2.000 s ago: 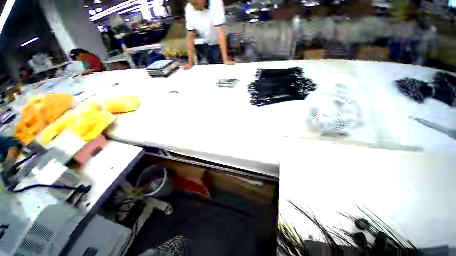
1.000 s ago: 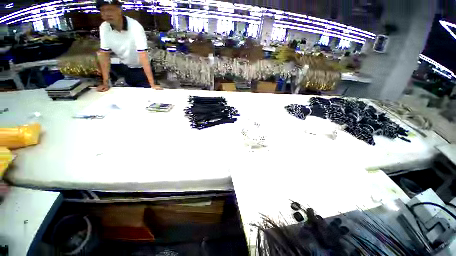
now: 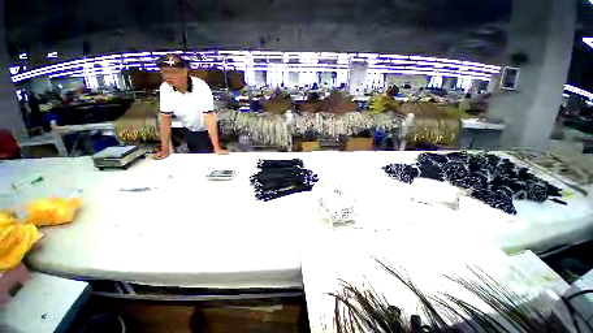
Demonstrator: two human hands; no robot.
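Neither of my hands is in the picture. Nearest in front of me, thin dark cords or strips [image 3: 416, 302] fan over a white table [image 3: 364, 260], cut off by the bottom edge. Beyond it runs a long white worktable [image 3: 195, 227]. A black strap bundle [image 3: 283, 179] lies flat near its middle. A heap of black-and-white cords [image 3: 481, 175] lies to the right. A white openwork basket [image 3: 337, 207] stands between them, blurred.
Yellow bags or cloths [image 3: 52, 211] lie at the left. A grey flat device or stack [image 3: 118, 156] and a small item [image 3: 222, 174] lie on the worktable. A person [image 3: 188, 107] in a white shirt leans on its far edge. A pillar [image 3: 530, 78] stands at the right.
The view has swung right, then tilted up, so more ceiling shows. The grey machine at the lower left has left the picture. The person still leans on the table.
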